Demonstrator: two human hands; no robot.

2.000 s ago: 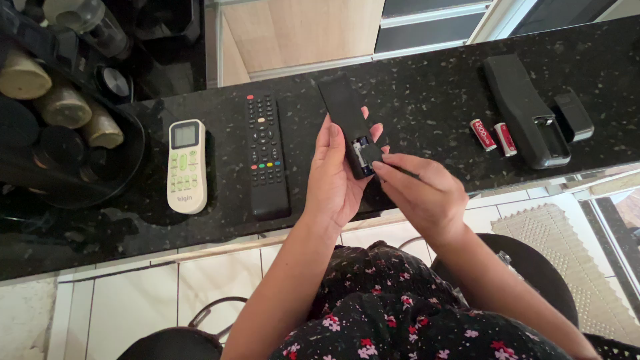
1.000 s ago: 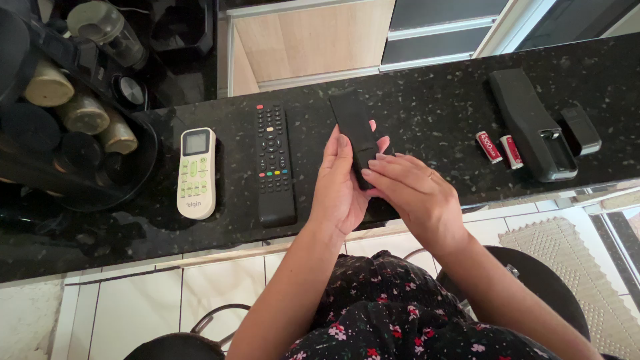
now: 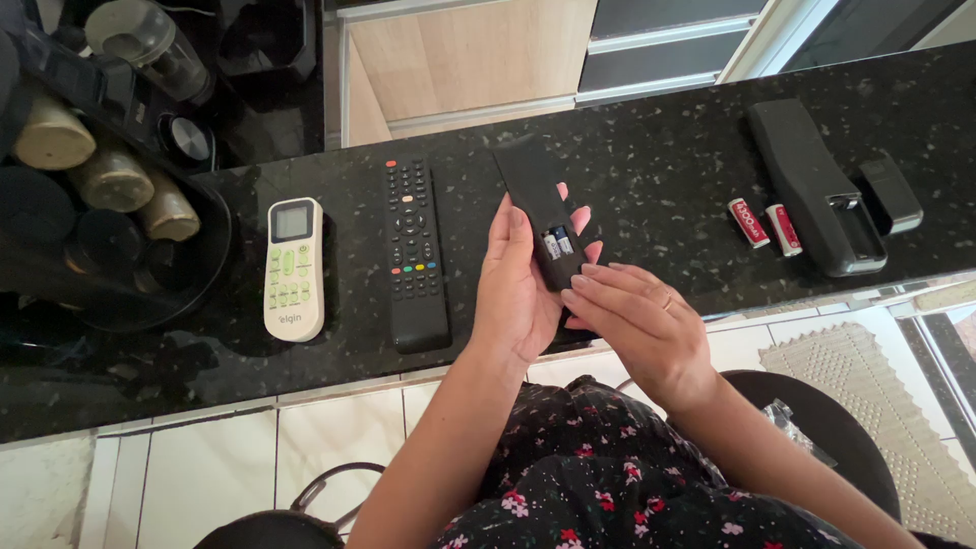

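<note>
My left hand (image 3: 518, 282) holds a black remote control (image 3: 534, 179) with its back up. Two batteries (image 3: 557, 242) show in its uncovered compartment. The fingertips of my right hand (image 3: 648, 324) lie on the lower end of this remote; whether a cover is under them, I cannot tell. To the left, a black remote with buttons (image 3: 412, 252) and a white Elgin remote (image 3: 294, 267) lie face up. Two red batteries (image 3: 747, 223) are on the right, beside a larger dark remote (image 3: 816, 183) with an empty battery compartment. Its loose cover (image 3: 890, 194) sits at its right.
All this is on a black speckled stone counter (image 3: 656, 160). A dark rack with jars (image 3: 114, 179) stands at the left, near a clear blender jar (image 3: 152, 49). Below the counter edge are dark round stools (image 3: 823, 435) and a beige mat (image 3: 869, 396) on white floor tiles.
My right hand has moved down toward the lower end of the held remote. Its battery compartment, covered by my fingers or a lid one second ago, now shows.
</note>
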